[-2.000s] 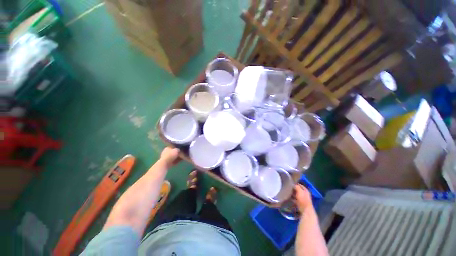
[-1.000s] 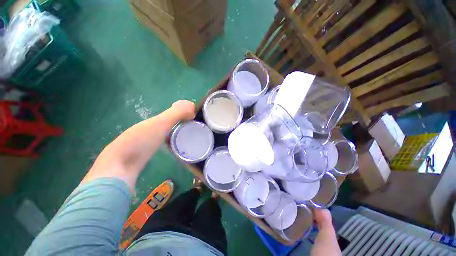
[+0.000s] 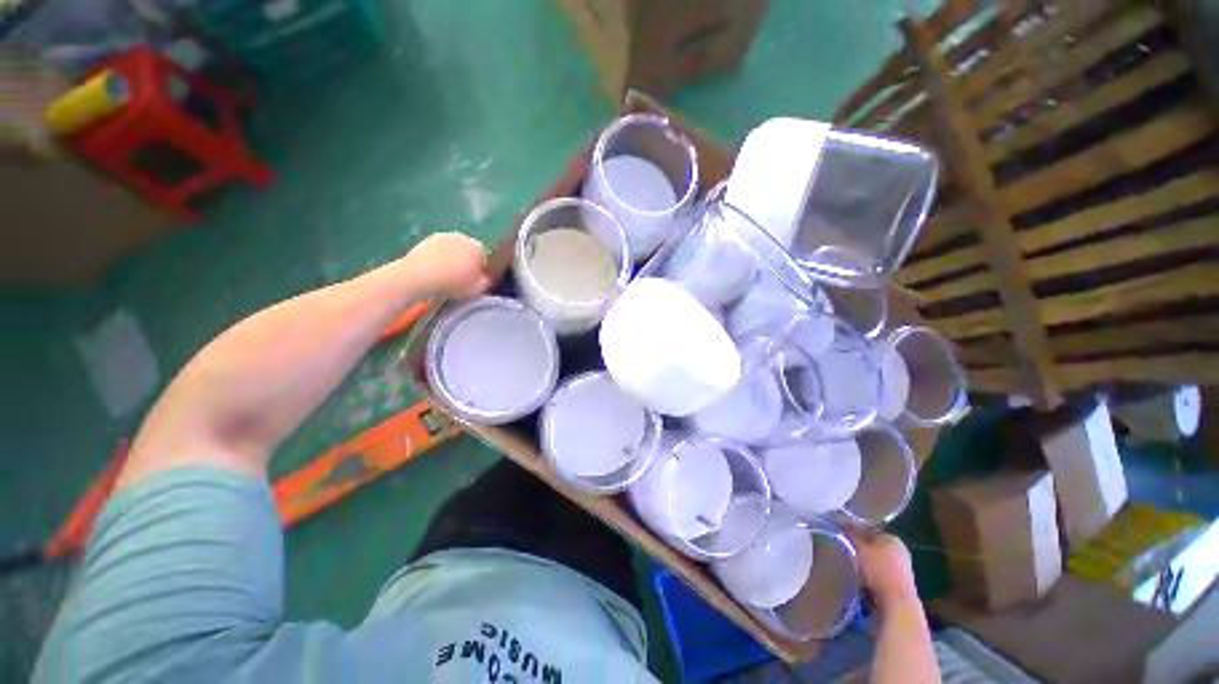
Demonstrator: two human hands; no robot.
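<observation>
An open brown carton (image 3: 525,464) of clear round containers is in front of my body, tilted in the view. Clear containers (image 3: 602,425) with whitish discs fill it; several lie loose on top, one a clear squarish container (image 3: 869,201) on its side. My left hand (image 3: 452,265) grips the carton's left edge, fingertips hidden behind it. My right hand (image 3: 882,572) grips its lower right corner, partly hidden. The carton's underside cannot be seen.
Orange pallet truck forks (image 3: 361,464) lie on the green floor at left. A red stool (image 3: 167,134) with a yellow roll is upper left. A wooden pallet (image 3: 1056,201) leans at right. Cartons (image 3: 996,535) stand lower right. A blue crate (image 3: 702,628) is below. A tall carton (image 3: 682,47) is at top.
The view has turned; the stool and fork now show further up and the pallet further right. The carton stays in both hands. The left arm is now more stretched out to the side.
</observation>
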